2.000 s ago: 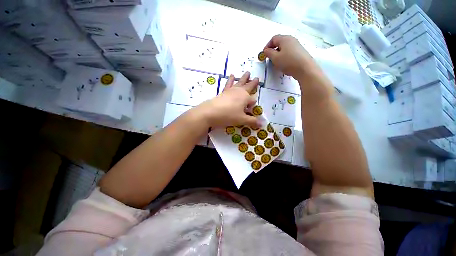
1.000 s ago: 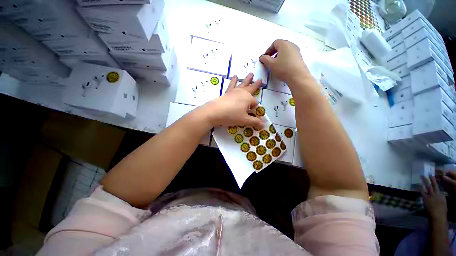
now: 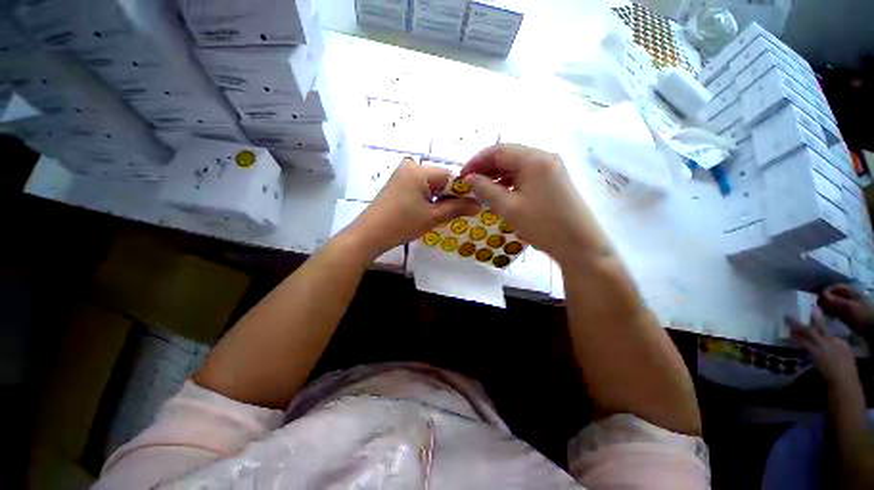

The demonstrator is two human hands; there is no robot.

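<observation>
My left hand (image 3: 407,206) grips the sticker sheet (image 3: 476,234) by its upper edge. The sheet shows rows of gold discs, and plain white backing paper (image 3: 458,278) hangs below it. My right hand (image 3: 522,191) meets the left hand, with its thumb and fingers at a round sticker (image 3: 461,185) at the sheet's top. I cannot tell if that sticker is off the sheet. White earbud boxes (image 3: 391,120) lie in rows under and beyond my hands, partly hidden by them.
Tall stacked boxes (image 3: 268,72) stand at the left, with one stickered box (image 3: 228,182) before them. More stacked boxes (image 3: 791,144) stand at the right. Crumpled plastic wrap (image 3: 618,144), a white roll (image 3: 682,93) and large sticker sheets (image 3: 656,36) lie nearby. Another person's hands (image 3: 824,330) show at the right.
My right hand has left the far box and come down beside my left hand at the sheet. The left hand has lifted off the boxes and now pinches the sheet. The view has shifted.
</observation>
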